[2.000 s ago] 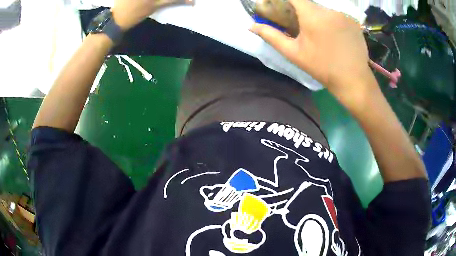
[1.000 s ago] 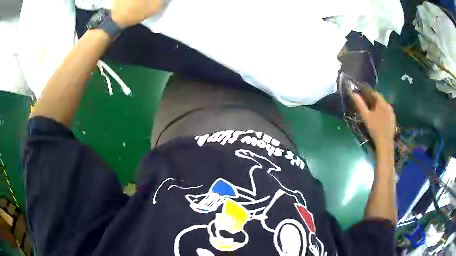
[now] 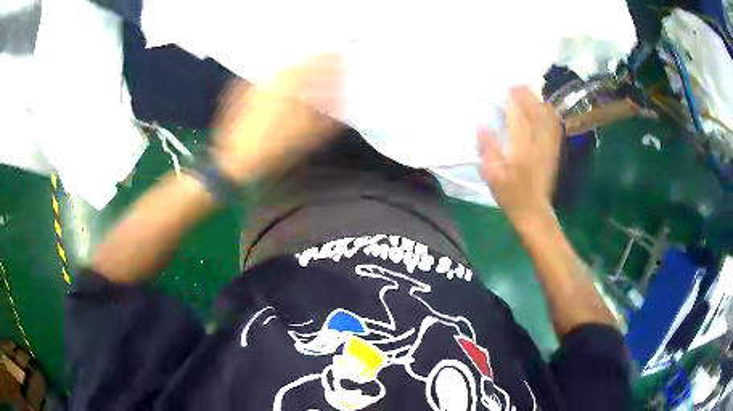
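Note:
The white garment [image 3: 418,72] lies spread over the navy pressing board [image 3: 173,84], whose dark surface shows at the left. My left hand [image 3: 277,120] is blurred and lies over the garment's front left edge; its fingers are too blurred to read. My right hand [image 3: 522,152] is at the garment's right end, against the cloth; whether it pinches the cloth is not clear. The steam iron [image 3: 599,112] sits at the board's right end, its brown handle showing, with no hand on it.
White cloth [image 3: 84,104] hangs at the left, with thin white tapes [image 3: 169,144] beside it. A pale crumpled cloth [image 3: 699,68] and blue tubing [image 3: 683,76] are at the upper right. A blue panel or bin [image 3: 667,301] stands on the green floor at the lower right.
My right hand has let go of the iron, which now rests at the right, and has moved left onto the garment. My left hand has moved right and nearer to me. The garment reaches farther left.

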